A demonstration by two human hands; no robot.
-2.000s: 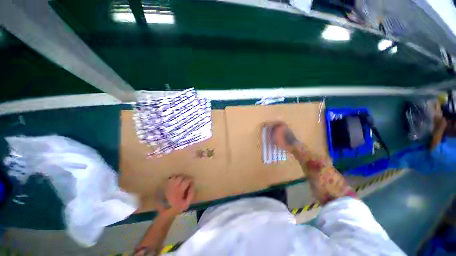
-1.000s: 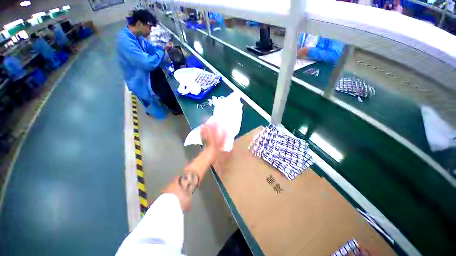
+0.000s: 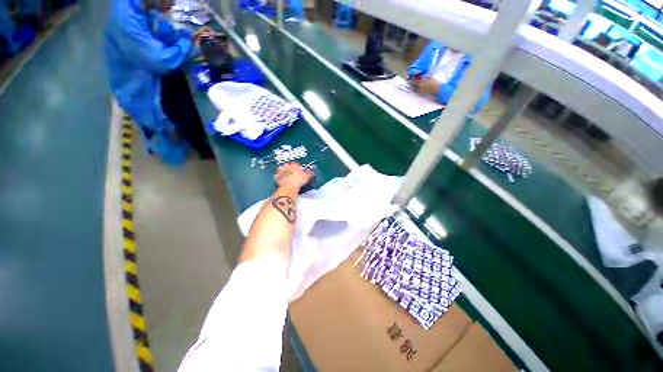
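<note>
My left hand (image 3: 294, 176) reaches forward over the green bench, at the near edge of a pile of loose connector leads (image 3: 288, 154). Its fingers are small and blurred, so I cannot tell whether they grip any leads. A crumpled white plastic bag or foam sheet (image 3: 342, 200) lies spread under and beside my forearm, partly over the cardboard sheet (image 3: 334, 320). A thick overlapping stack of finished panels (image 3: 414, 272) lies on the cardboard, touching the white sheet. My right hand is out of the picture.
A blue tray (image 3: 270, 138) holding bagged panels is beyond the leads. A person in blue (image 3: 149, 65) stands at far left; another person's hand (image 3: 427, 85) works across the dark green surface. A white post (image 3: 465, 94) rises behind the stack. Yellow-black floor tape (image 3: 129, 240) runs left.
My left hand has moved from the white sheet, further along the bench to the loose leads. The white sheet is now spread wider, towards the post and stack. The right-side panel has left the view.
</note>
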